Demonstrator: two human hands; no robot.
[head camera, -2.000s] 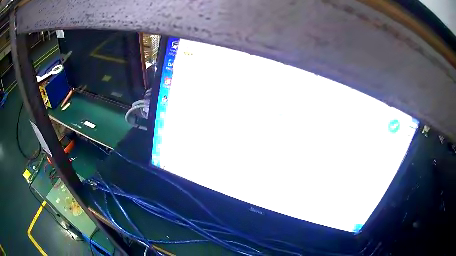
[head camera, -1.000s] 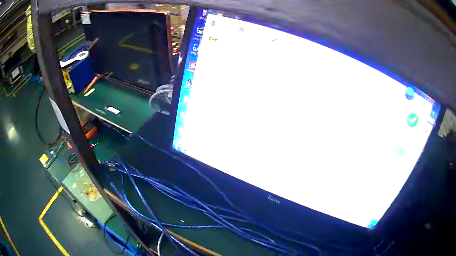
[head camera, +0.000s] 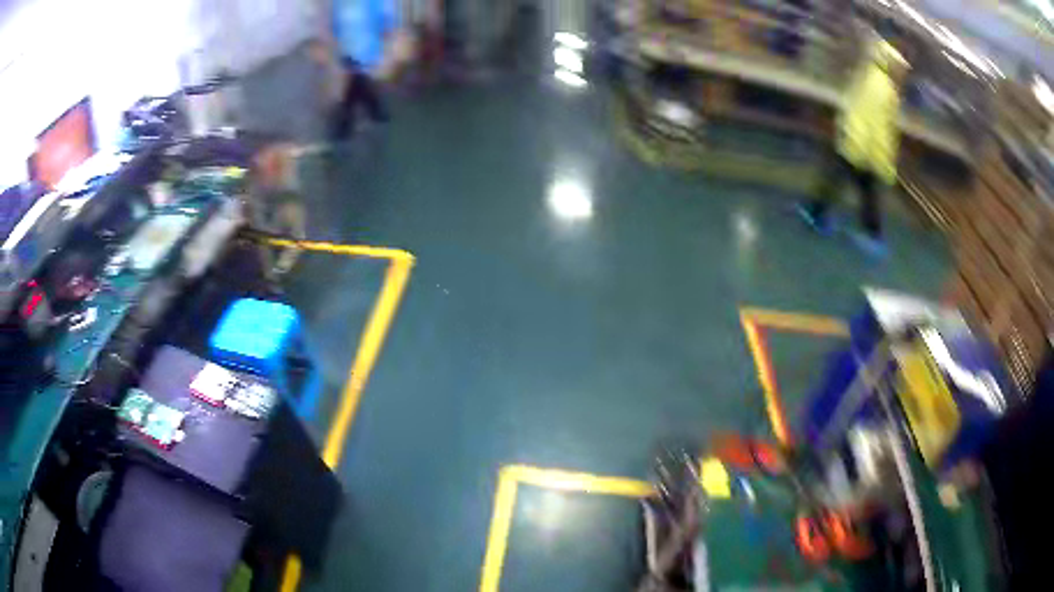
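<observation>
Neither of my hands is in view, and the picture is blurred. At the lower left, circuit boards with red strips (head camera: 234, 390) lie on a dark surface (head camera: 214, 444). A green board (head camera: 150, 416) lies beside them at the left. A long green-topped workbench (head camera: 46, 399) runs up the left side. A small device with red digits (head camera: 31, 301) stands on it, and an orange screen (head camera: 64, 145) shows at the far left.
A blue stool (head camera: 257, 333) stands beside the dark surface. Green floor (head camera: 509, 347) has yellow lines. A person in yellow (head camera: 870, 121) and a person in blue (head camera: 364, 41) stand farther off. A cluttered green bench (head camera: 751, 538) and a blue box (head camera: 850, 387) are at the lower right.
The view has swung from the large white monitor and its frame to the open floor, the left workbench and two people. The monitor and blue cables are no longer in view.
</observation>
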